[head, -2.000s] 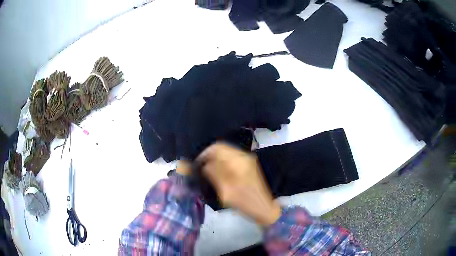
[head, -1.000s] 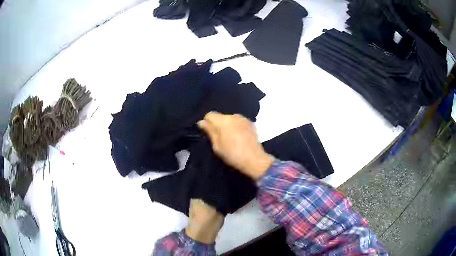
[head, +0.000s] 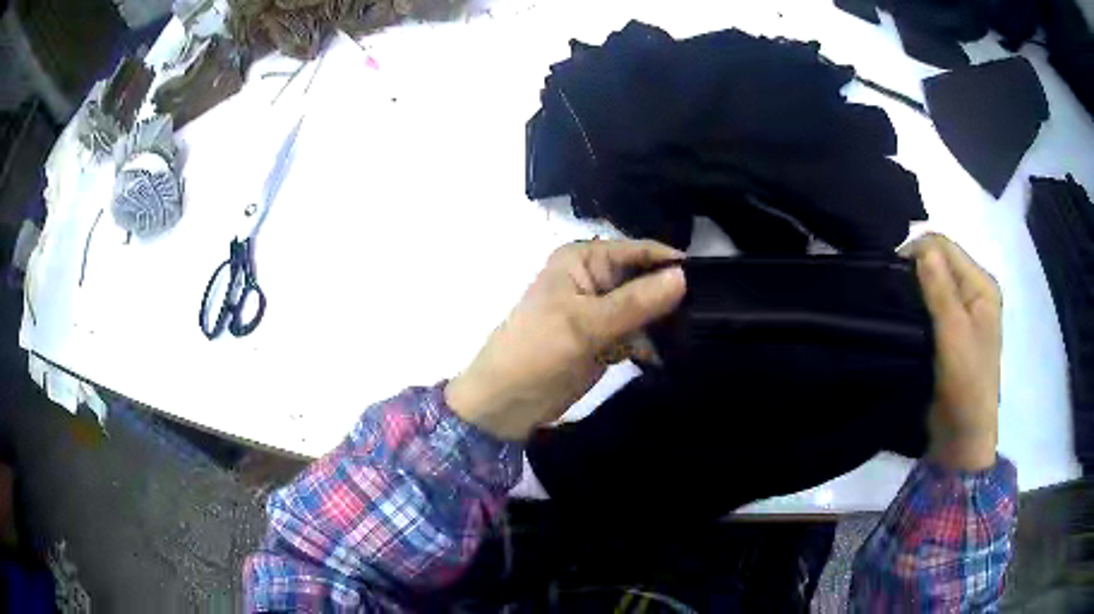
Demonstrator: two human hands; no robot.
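A black garment piece [head: 768, 408] is stretched between my two hands at the table's front edge, its straight folded end upward and its body hanging down over the edge. A pale line runs below the folded end. My left hand [head: 582, 324] pinches the left corner between thumb and fingers. My right hand [head: 963, 342] holds the right corner, its thumb and fingertips partly hidden by the cloth. Behind the piece lies a heap of black cut pieces [head: 720, 132] with ragged edges and a thin pale line on its left part.
Shears [head: 244, 258] with dark handles lie at left on the white table [head: 396, 228]. A grey yarn-like bundle [head: 150, 192] and brown bundles [head: 318, 22] are at upper left. A wedge-shaped dark panel [head: 990, 118] and dark strips [head: 1068, 270] are at right. Speckled floor shows below.
The view has swung left and down. My hands have moved apart and now hold the black piece stretched by its folded end; before, they were together at the heap and cloth.
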